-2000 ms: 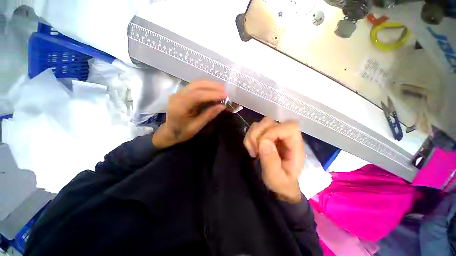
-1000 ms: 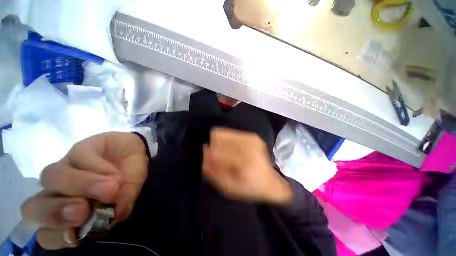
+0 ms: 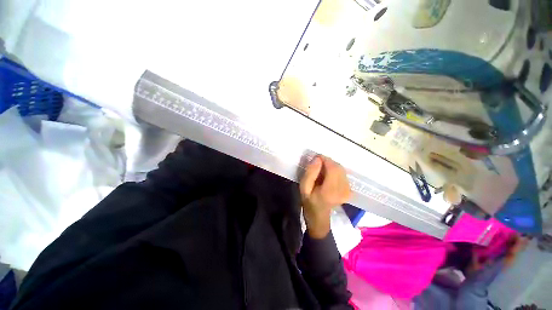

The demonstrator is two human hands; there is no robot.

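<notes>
My right hand rests at the table's front edge, over the grey ruler strip, with its fingers curled. Whether it holds anything small cannot be told. My left hand is not in view; the left black sleeve runs up to the table edge and ends beneath it. The cream sewing machine head with its blue stripe is at the upper right, over the beige machine bed. The metallic item seen earlier is not visible.
Thread snips lie on the right of the table, near a small tan block. A blue basket and white fabric are at the left. Bright pink fabric is heaped at the lower right.
My left hand has gone from the lower left, with its metallic item, out of sight at the table edge. My right hand has moved up onto the ruler. The view now shows more machine.
</notes>
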